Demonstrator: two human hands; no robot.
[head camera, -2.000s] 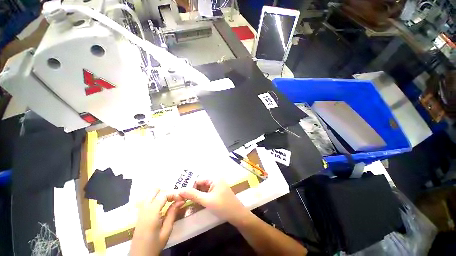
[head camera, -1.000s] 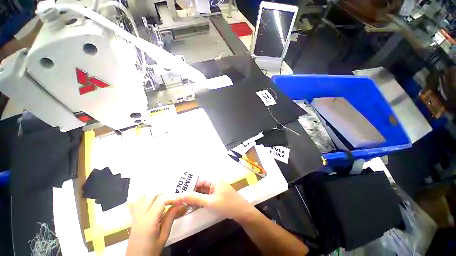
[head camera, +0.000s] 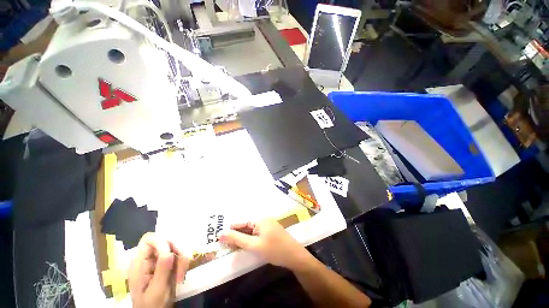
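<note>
A white label (head camera: 214, 228) with black lettering is held at its right edge by the fingers of my right hand (head camera: 256, 240), above the white board (head camera: 192, 186) edged with yellow tape. My left hand (head camera: 158, 271) is apart from it at the board's lower left, fingertips pinched together; whether they hold something small cannot be told. Small black fabric pieces (head camera: 129, 221) lie fanned on the board. Snips with orange handles (head camera: 304, 197) lie at the board's right edge, beside more white labels (head camera: 334, 184).
The white machine head (head camera: 108, 84) stands over the board's back left. Black panels (head camera: 283, 132) lie right of it. A blue bin (head camera: 415, 102), a tablet (head camera: 333, 42) and a black fabric stack (head camera: 433, 252) are at the right. Thread waste (head camera: 53, 287) lies lower left.
My left hand has moved left and down, away from my right hand. The label has turned more upright. My right hand stays nearly in place.
</note>
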